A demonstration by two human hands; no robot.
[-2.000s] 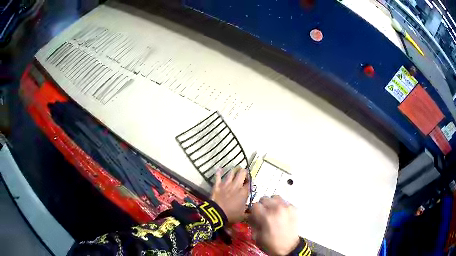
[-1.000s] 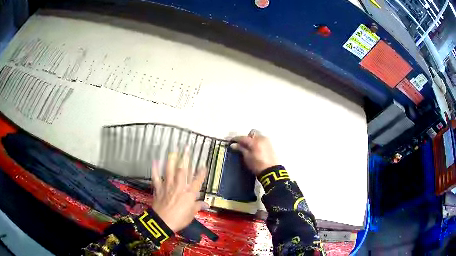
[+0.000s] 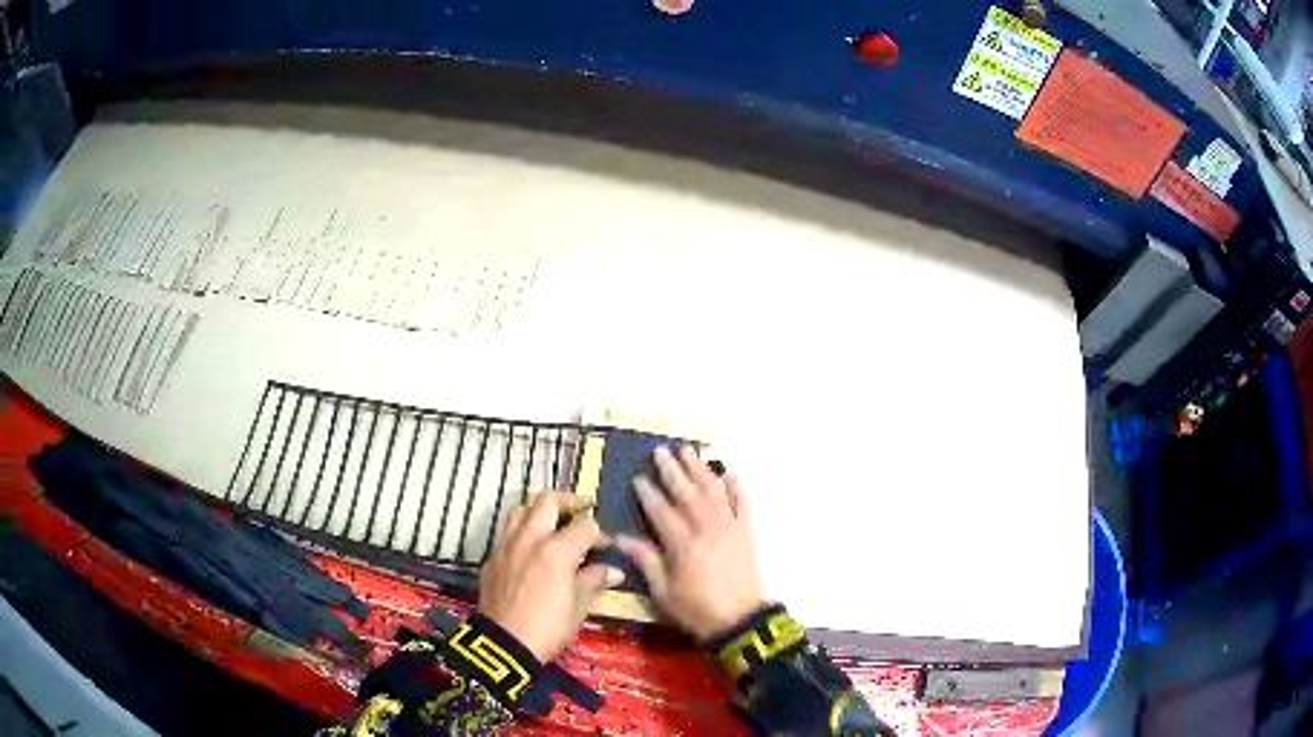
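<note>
A black ladder-like offcut web lies flat on the cream cutting board, along its front edge. Its right end meets the cutting die, whose yellowish edges show around a dark panel of black sheet. My left hand rests at the die's left side, fingers bent over the web's end; whether it grips anything is hidden. My right hand lies flat with spread fingers on the black sheet over the die.
Black cut strips are heaped on the red ledge at the left front. The dark-blue press beam with a red button spans the back. A blue bin rim and control panel are at the right.
The web and die first swung to lie along the board's front, and black sheet came to cover the die. Since then my right hand has moved from the die's top edge onto the sheet.
</note>
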